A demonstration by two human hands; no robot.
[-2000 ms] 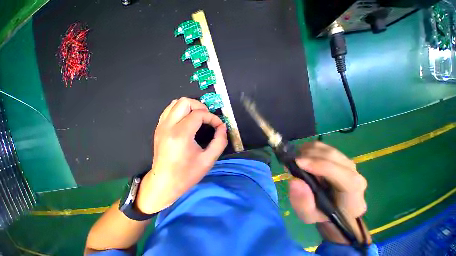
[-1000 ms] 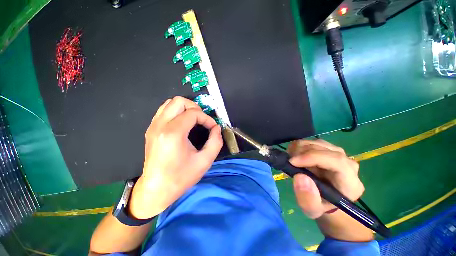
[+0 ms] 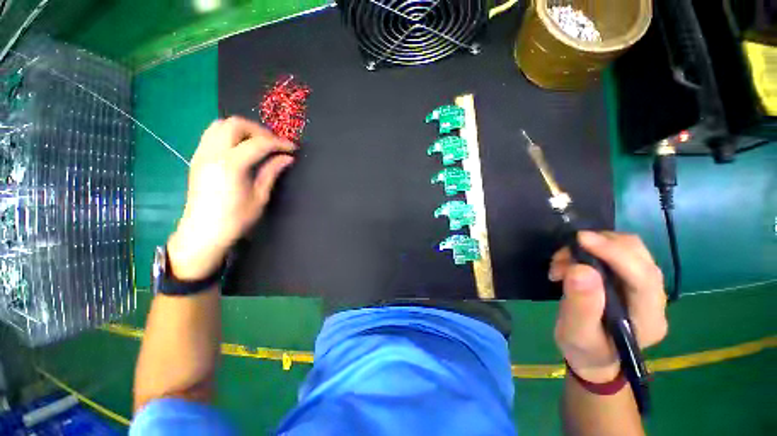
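My left hand (image 3: 228, 192) is at the lower edge of the loose pile of red and black lead wires (image 3: 285, 106), thumb and fingertips close together; whether a wire is between them cannot be told. My right hand (image 3: 609, 298) holds the soldering iron (image 3: 607, 289) by its black handle, its tip pointing up and away over the mat, touching nothing. Several small green circuit boards (image 3: 455, 180) stand in a row along the left edge of the pale board-holding strip (image 3: 479, 200), between my hands.
A fume fan (image 3: 416, 21) and a brownish-yellow round tub (image 3: 558, 64) are at the top of the black mat (image 3: 366, 187). Stacked clear blister trays (image 3: 77, 196) stand at far left, with a thin strand beside them. The black soldering station (image 3: 660, 85) and its cord are at right.
My left hand has moved left from the lowest board to the wire pile. The soldering iron's tip has lifted away from the strip. The view has shifted, showing the fan, tub and trays.
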